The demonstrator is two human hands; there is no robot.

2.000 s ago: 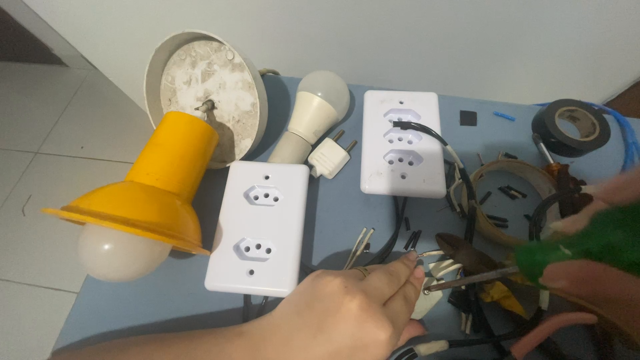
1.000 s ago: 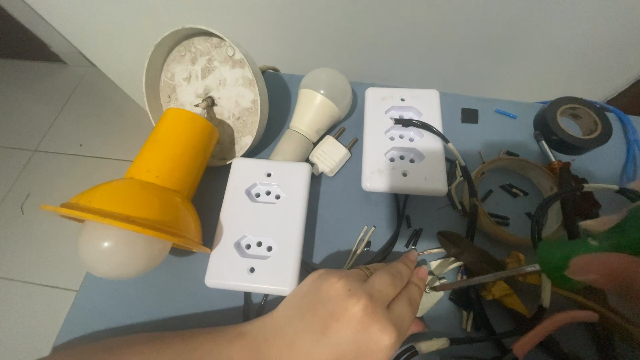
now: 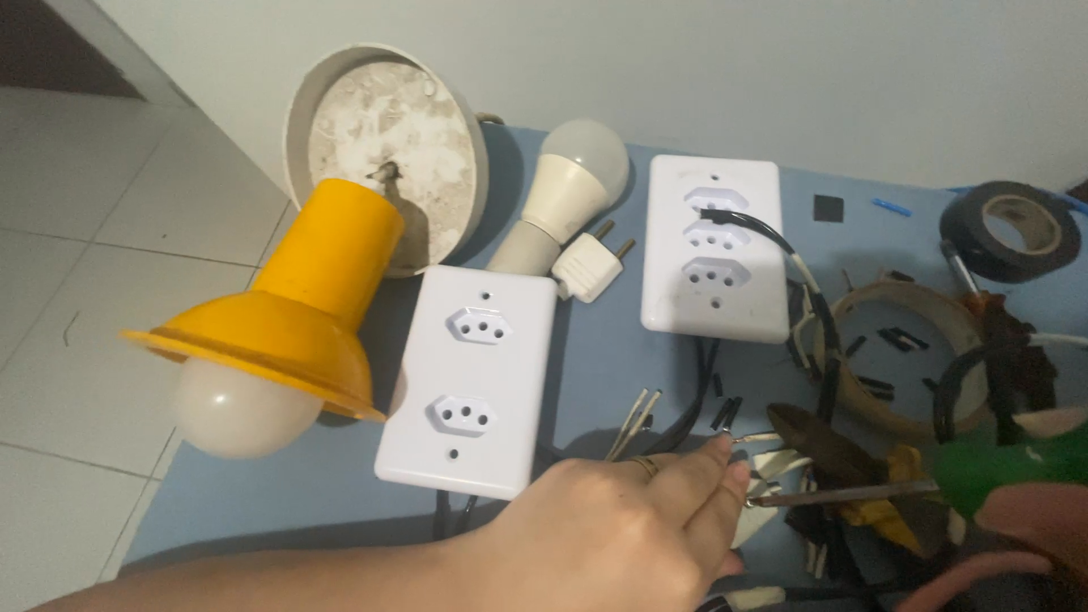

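My left hand [image 3: 625,527], a ring on one finger, reaches in from the bottom and grips a small white part [image 3: 752,518], mostly hidden under the fingers. A wire with a bare end [image 3: 756,438] lies at the fingertips. My right hand [image 3: 1033,527], cut off by the right edge, holds the green handle of a screwdriver [image 3: 977,472]. The screwdriver's shaft points left, and its tip meets a small metal screw or terminal [image 3: 750,503] on the white part. Pliers [image 3: 829,450] with dark jaws lie just beyond the shaft.
Left of my hands are a two-socket outlet plate [image 3: 467,382], a yellow lamp shade [image 3: 289,314] with a bulb, and a round white base [image 3: 391,161]. Farther back lie an LED bulb [image 3: 578,178], a white plug [image 3: 591,265], a three-socket plate [image 3: 714,314], black tape [image 3: 1011,229] and a tape ring [image 3: 901,297].
The screwdriver's handle in my right hand has shifted slightly, with its tip staying near my left fingertips. My left hand keeps about the same place.
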